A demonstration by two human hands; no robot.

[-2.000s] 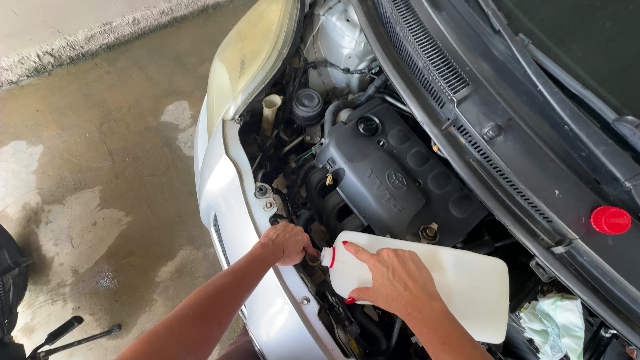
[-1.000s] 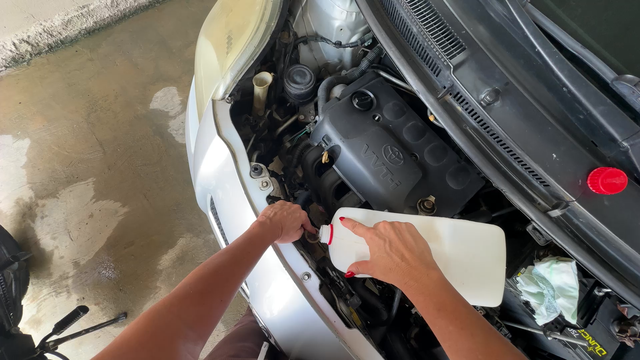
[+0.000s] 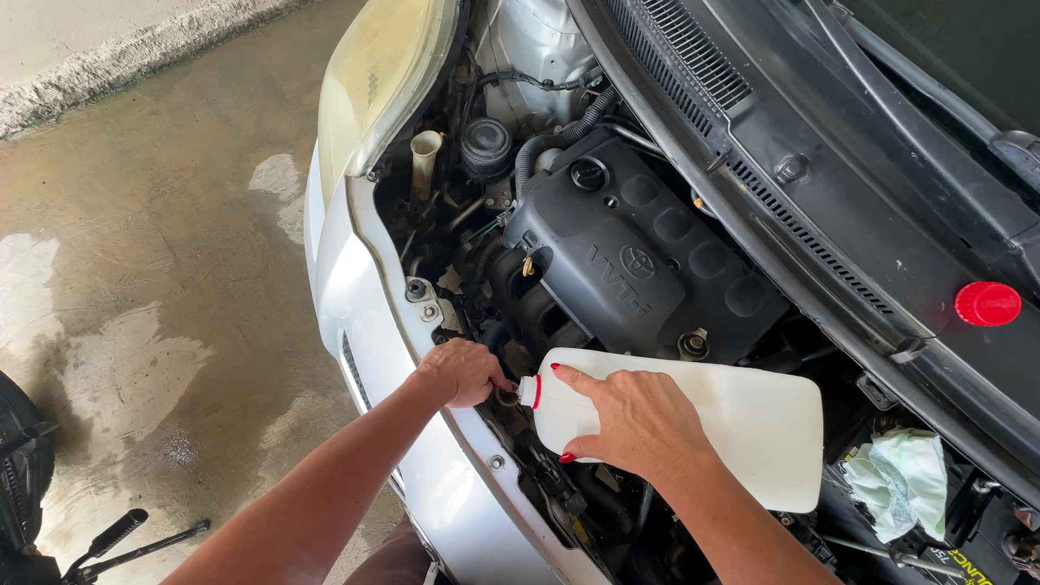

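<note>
My right hand grips a white plastic jug, which lies on its side over the engine bay. The jug's uncapped neck, with a red ring, points left at a round filler opening by the car's front edge. My left hand is at that opening, its fingertips beside the jug's mouth; whether they hold anything is hidden. Behind the jug sits the black plastic engine cover. A red screw cap rests on the black cowl at the right.
A crumpled cloth lies near the car battery. The washer filler neck stands by the headlight. The silver front bumper runs under my left forearm. Part of a motorcycle or bicycle shows at the lower left.
</note>
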